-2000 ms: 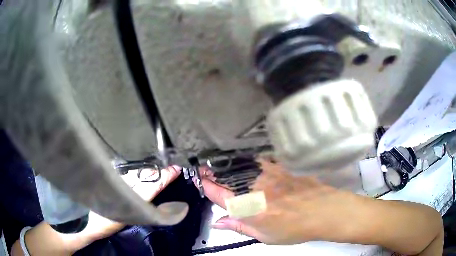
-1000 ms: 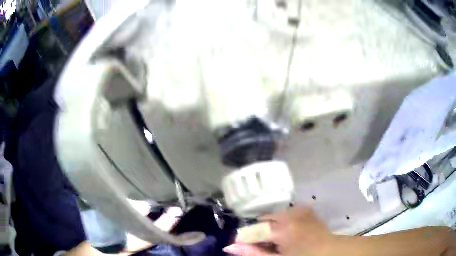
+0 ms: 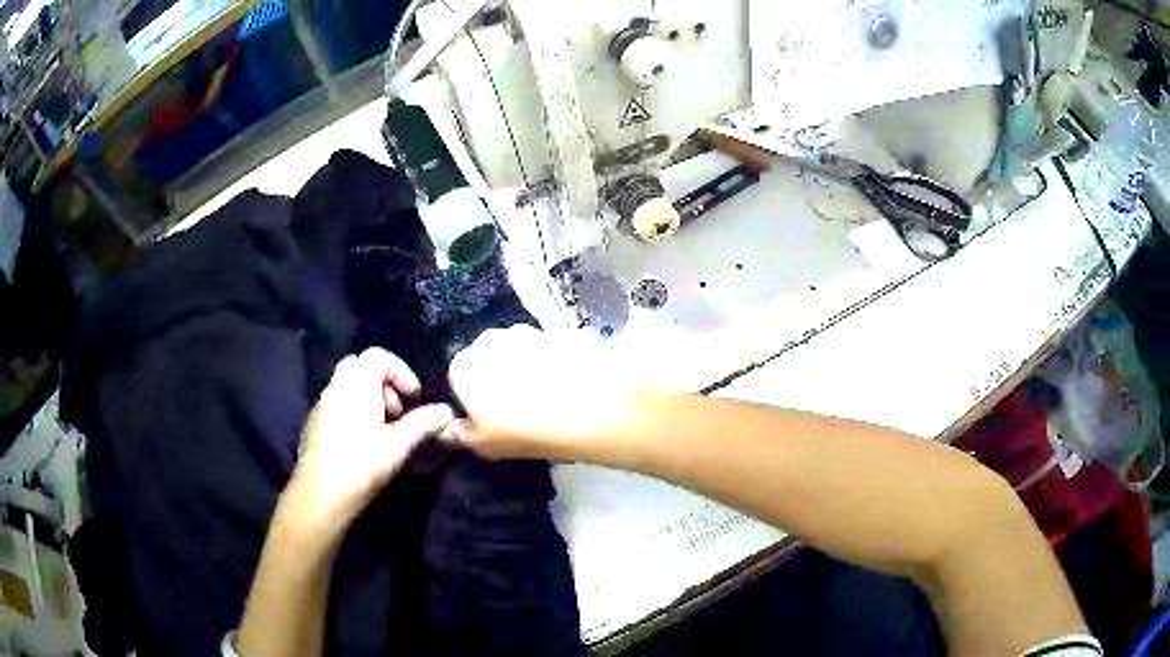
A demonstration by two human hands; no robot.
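Observation:
A large dark garment lies heaped over the left of the white table and hangs over its front edge. My left hand pinches a fold of it between thumb and fingers. My right hand is right beside it, its fingertips on the same dark cloth; its fingers are partly overexposed. The pinched edge is mostly hidden by my fingers. The sewing machine head stands behind, and the cloth at my hands is in front of it, away from the needle area.
Black-handled shears lie on the machine bed at the right, near a small white block. A dark green and white cylinder stands left of the head. White paper hangs behind. Red cloth is below the table's right edge.
The view has pulled back from the machine head and shows more table. Both hands are now in front of the machine, close together on the cloth, no longer behind its parts.

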